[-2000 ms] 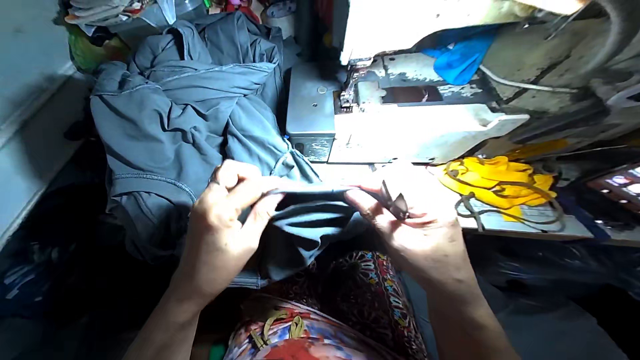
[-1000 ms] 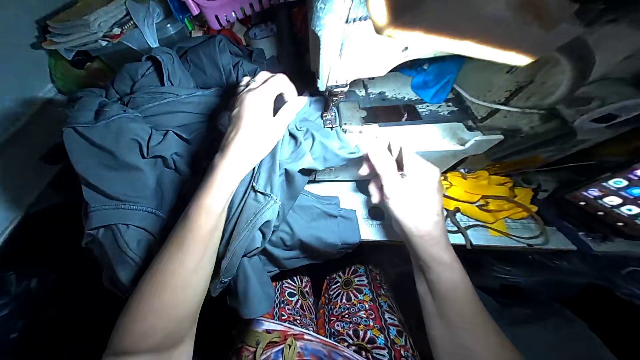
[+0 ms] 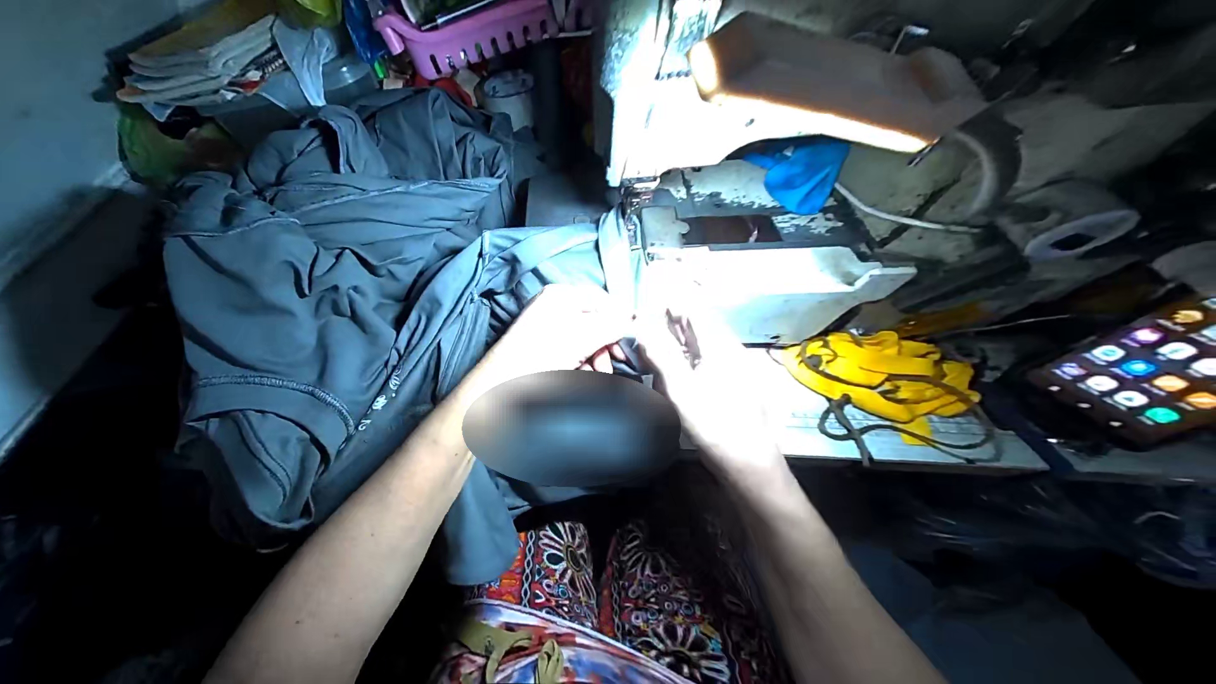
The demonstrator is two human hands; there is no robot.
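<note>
Dark grey fabric lies heaped on the left, and part of it runs under the needle area of a sewing machine. In front of the needle, my left hand grips the cloth edge, its fingers partly hidden by glare and a blurred patch. Close beside it, my right hand holds the same cloth from the right, and a small dark tool, possibly thread snips, shows in its palm. The two hands nearly touch. A strip of the cloth stretches from the needle area toward the fingers.
Yellow fabric with a dark cord lies right of the hands, near the table edge. A lit smartphone sits farther right. Behind the grey heap are a pink plastic basket and folded cloths. Blue cloth hangs by the machine.
From in front of my lap, the cloth and both hands have moved up to the machine. Since one second ago, my left hand has come back toward me and closer to the right.
</note>
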